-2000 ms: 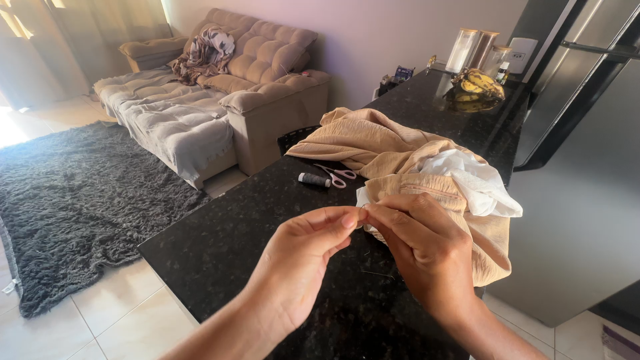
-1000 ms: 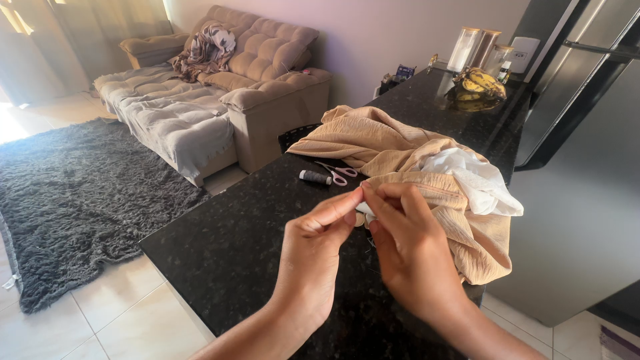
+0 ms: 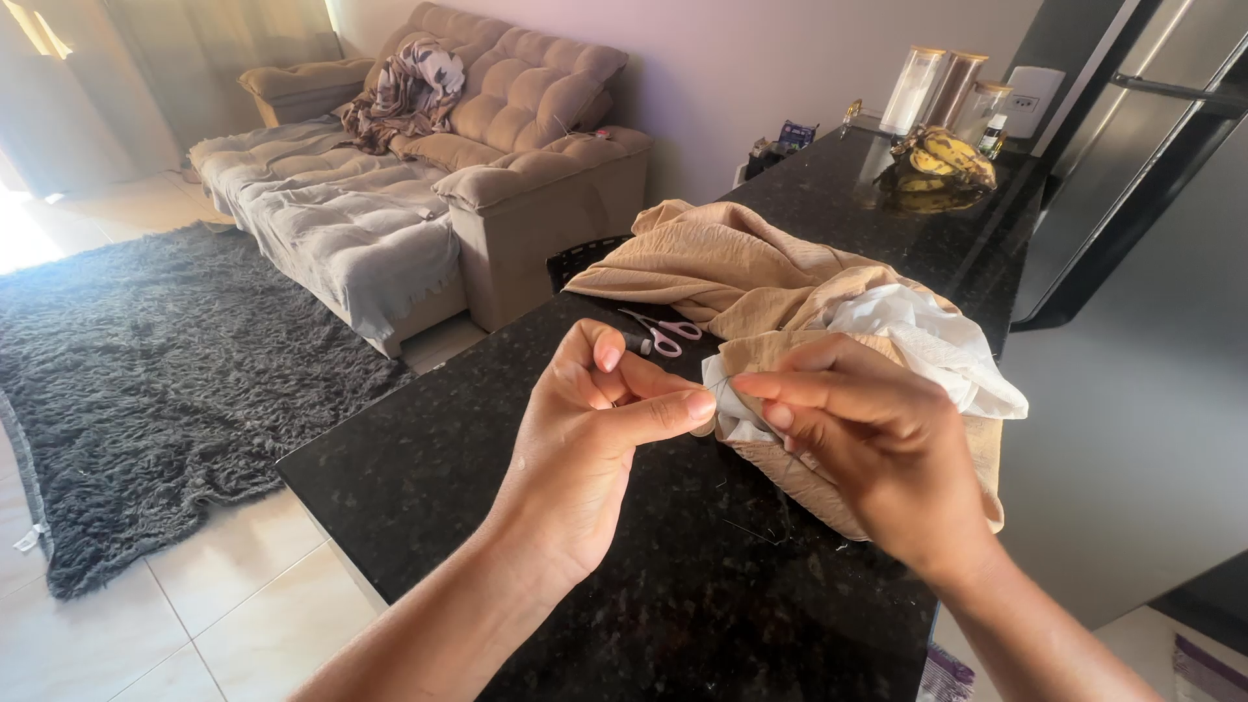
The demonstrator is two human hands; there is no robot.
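My left hand [image 3: 595, 439] pinches something small between thumb and forefinger, perhaps a thread end; a round beige button [image 3: 704, 427] shows just under the thumb tip. Close by on the right, my right hand [image 3: 863, 429] has its thumb and forefinger pinched near a thin dark thread [image 3: 723, 386]; whether it also holds a needle is too small to tell. Both hands are in front of a tan crinkled garment [image 3: 751, 258] with a white lining [image 3: 926, 341], heaped on the counter. Scissors with pink handles [image 3: 667, 336] and a spool of dark thread [image 3: 639, 344], partly hidden by my left hand, lie behind.
The black granite counter [image 3: 419, 487] carries loose thread bits [image 3: 751, 531] near me. Ripe bananas [image 3: 944, 161] and lidded glass canisters [image 3: 914, 93] stand at its far end. A steel refrigerator [image 3: 1141, 390] borders the right side. Beyond the counter are a beige sofa [image 3: 546, 195] and a grey shag rug [image 3: 175, 370].
The fingertips of my two hands, together in the earlier frames, are now slightly apart. The fingers of my left hand have curled, and that hand now partly covers the spool.
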